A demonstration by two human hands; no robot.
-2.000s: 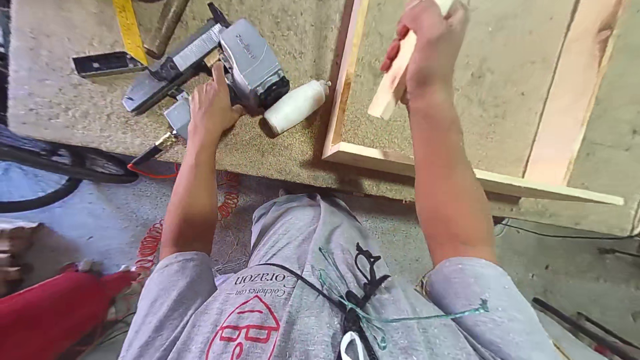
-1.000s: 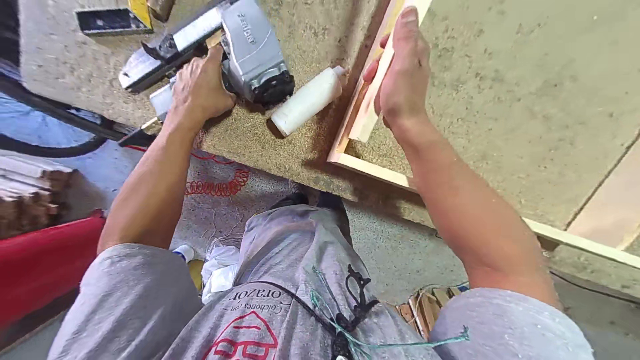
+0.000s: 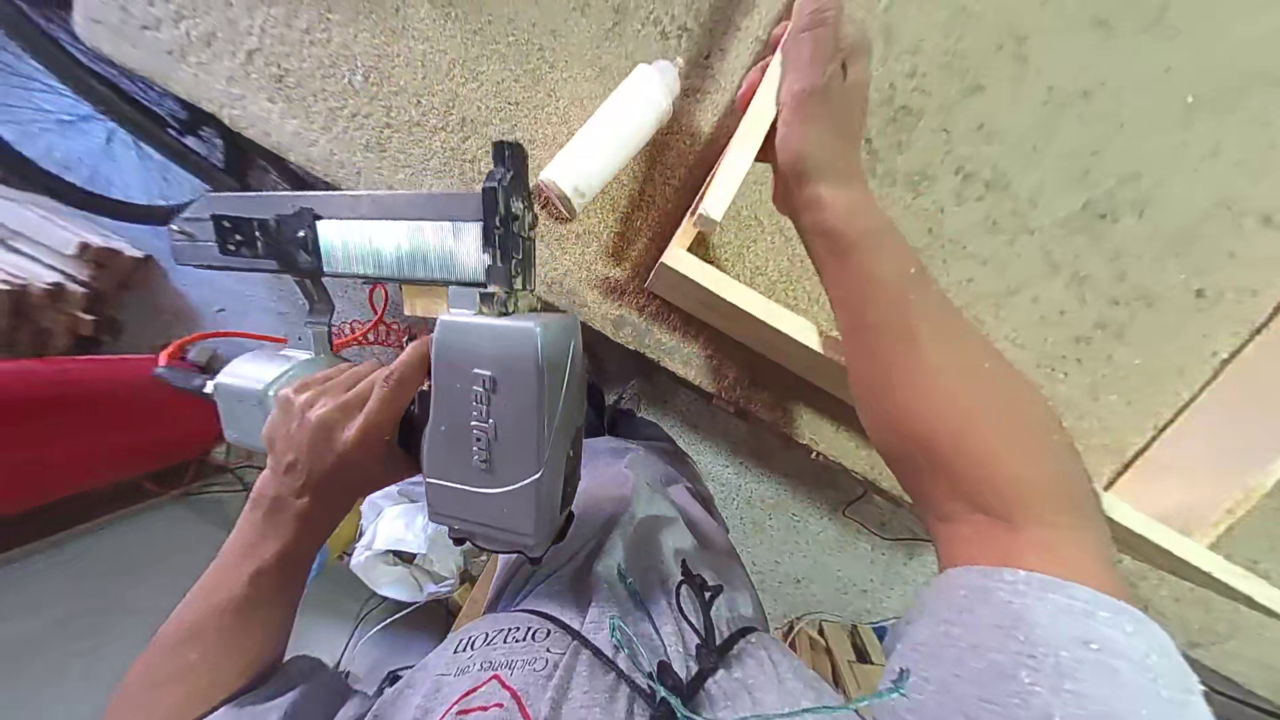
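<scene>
My left hand (image 3: 345,425) is closed round the grip of a grey pneumatic nail gun (image 3: 505,425), which is off the table, near my body. Its magazine, holding a strip of fasteners (image 3: 400,250), points left. My right hand (image 3: 820,110) grips a short wooden block (image 3: 745,150) against the inner side of a wooden frame (image 3: 760,305), close to its corner. The block's near end stops just short of the frame's near rail. A white plastic bottle (image 3: 610,140) lies on its side on the sawdust-covered table, left of the frame.
The worktable (image 3: 400,100) carries a flat wooden board (image 3: 1210,430) inside the frame at right. A red coiled air hose (image 3: 375,325) hangs behind the nail gun. Stacked wood (image 3: 60,270), a red object (image 3: 100,430), a bicycle wheel (image 3: 100,110) and a white bag (image 3: 405,545) are at left.
My left hand has lifted the nail gun from the table and brought it toward my body. My right hand has laid the block along the frame's side. The view has shifted.
</scene>
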